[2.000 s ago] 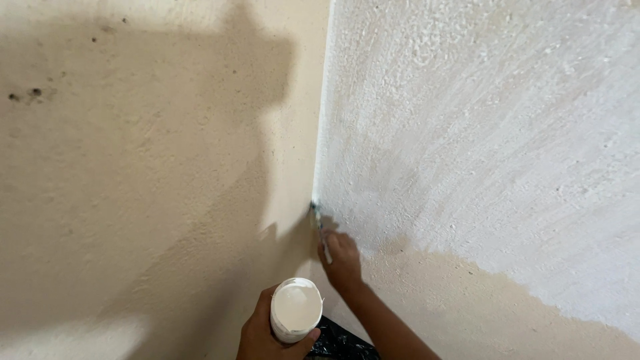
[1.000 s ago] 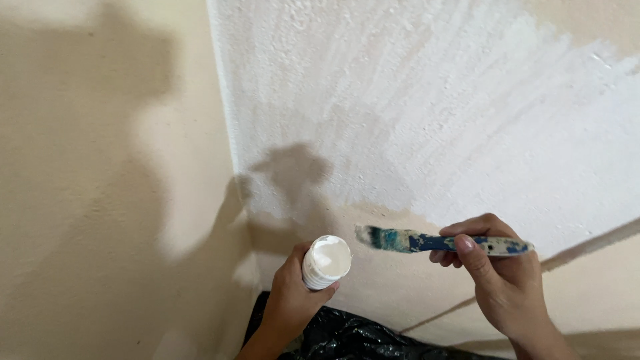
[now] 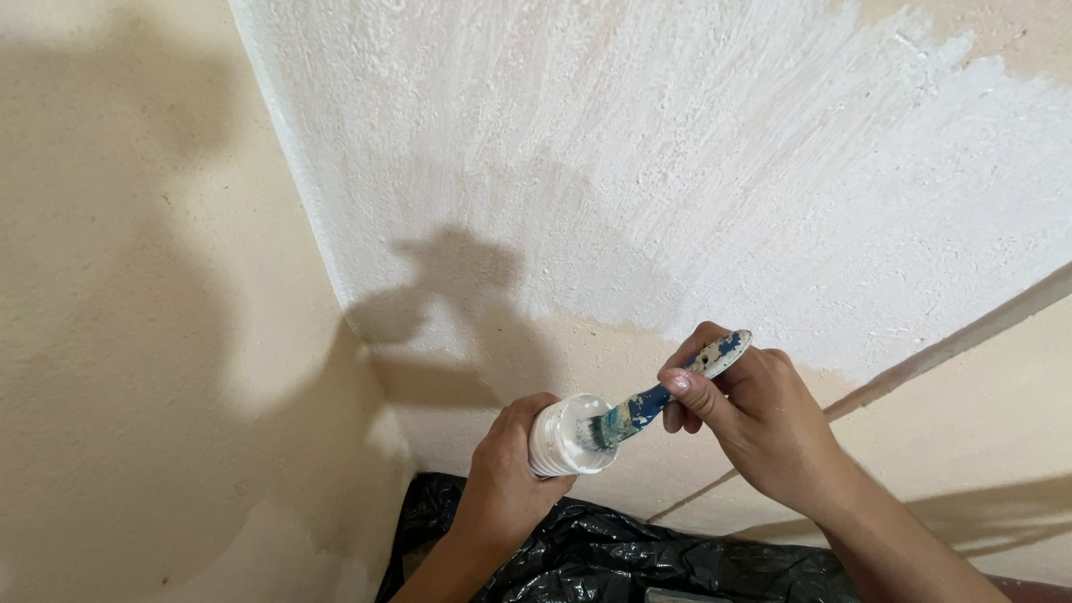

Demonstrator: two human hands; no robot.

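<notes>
My left hand [image 3: 511,473] grips a small white plastic cup [image 3: 548,440] of white paint, tilted toward the right. My right hand [image 3: 754,410] holds a paintbrush [image 3: 645,406] by its blue, paint-spattered handle. The brush's bristles are inside the cup's mouth, against the paint; how deep they reach cannot be told. Behind both hands, the right wall [image 3: 670,167] carries streaky white paint over its upper part, with a bare beige band below an uneven edge. A white painted line runs down the corner beside the beige left wall [image 3: 126,335].
Black plastic sheeting [image 3: 653,561] lies crumpled at the foot of the wall, below my hands. A thin brownish strip [image 3: 946,347] runs slantwise across the right wall. Shadows of a head and arms fall on both walls.
Two seconds ago the brush touched the wall corner; one second ago it was beside the cup. Now its bristles are in the cup. The view has swung to the right.
</notes>
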